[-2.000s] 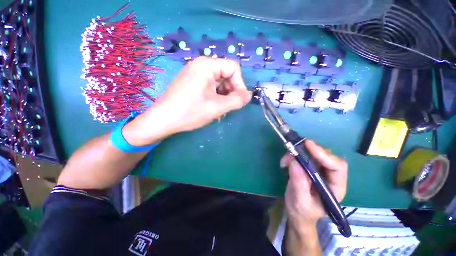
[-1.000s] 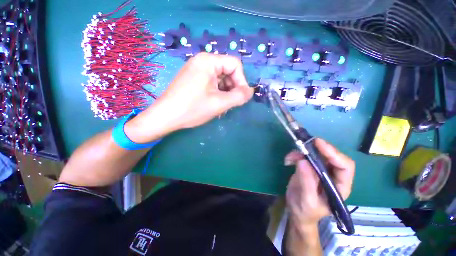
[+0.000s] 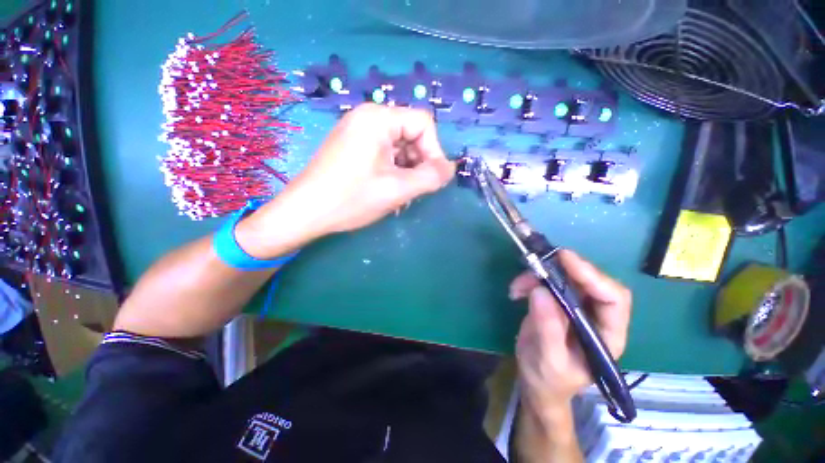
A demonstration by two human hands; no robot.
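My right hand [image 3: 574,330] holds the black soldering iron [image 3: 579,316] like a pen. Its metal tip is at a component [image 3: 467,168] at the left end of the lower row. My left hand [image 3: 384,167] wears a blue wristband and pinches thumb and forefinger together beside that same component. What the fingertips hold is too small to tell. Bright silvery components [image 3: 557,170] continue the lower row to the right. An upper row of dark components [image 3: 470,95] with green dots lies behind. A dense pile of red lead wires [image 3: 226,127] with white ends lies at the left.
A black tray [image 3: 99,199] of wired parts stands at far left. A clear hood [image 3: 534,23] overhangs the back. A spiral fan guard [image 3: 692,68], yellow sponge [image 3: 695,245] and yellow-rimmed roll [image 3: 776,316] are at right. White trays [image 3: 669,425] are below the near edge.
The camera view has shifted slightly. The iron's tip has moved a little at the same component. My left hand keeps its pinch at nearly the same place.
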